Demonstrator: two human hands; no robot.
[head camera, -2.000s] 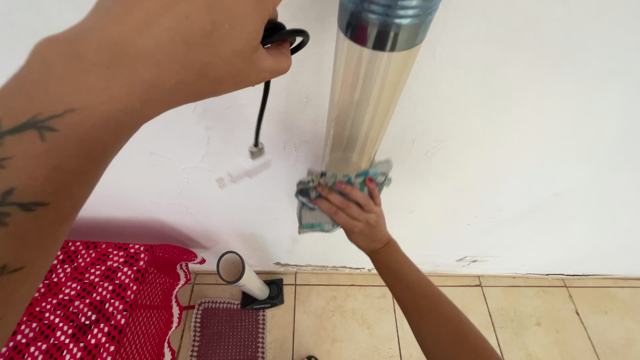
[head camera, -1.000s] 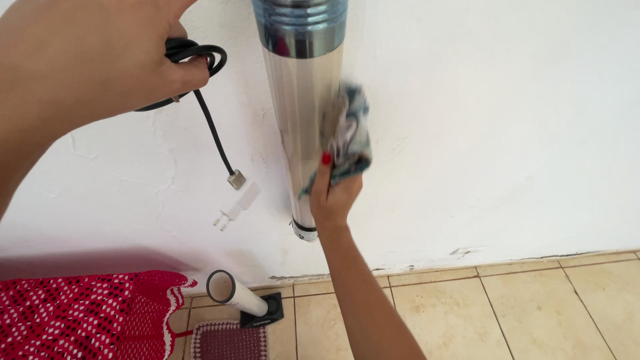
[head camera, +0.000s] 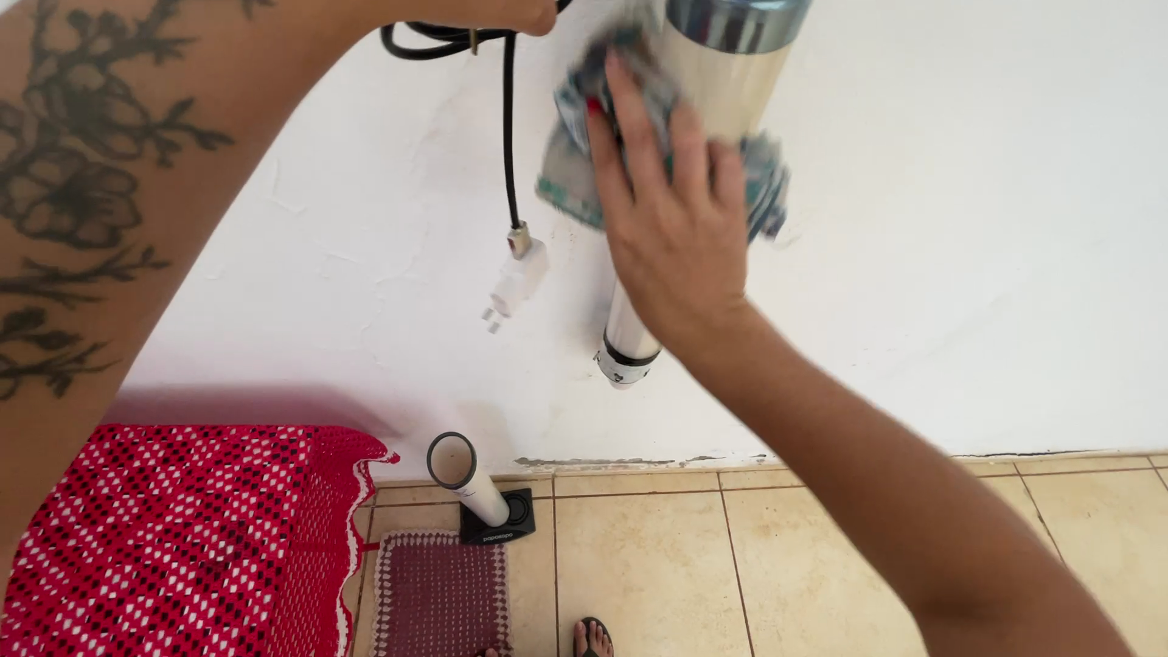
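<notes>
A long tube with a clear wall and a shiny blue-grey collar (head camera: 737, 26) hangs down in front of the white wall, its narrow lower end (head camera: 630, 351) uncovered. My right hand (head camera: 680, 210) presses a patterned grey and teal cloth (head camera: 575, 178) around the tube, fingers spread over it; hand and cloth are partly blurred. At the top edge my left hand (head camera: 525, 14) is partly cut off, beside a looped black cable (head camera: 509, 137). From the cable's end dangles a white plug adapter (head camera: 518, 274). What else the left hand holds is out of view.
Below left, a red crocheted cover (head camera: 192, 511) drapes over something. A white tube with a dark rim (head camera: 479, 493) stands in a black base (head camera: 520, 518) on the beige tiled floor (head camera: 648, 566), by a purple woven mat (head camera: 443, 593). A sandalled foot (head camera: 593, 639) shows at the bottom.
My right hand and the cloth have shifted from the tube's right side to across its front and left side. The adapter on the cable still hangs beside the tube.
</notes>
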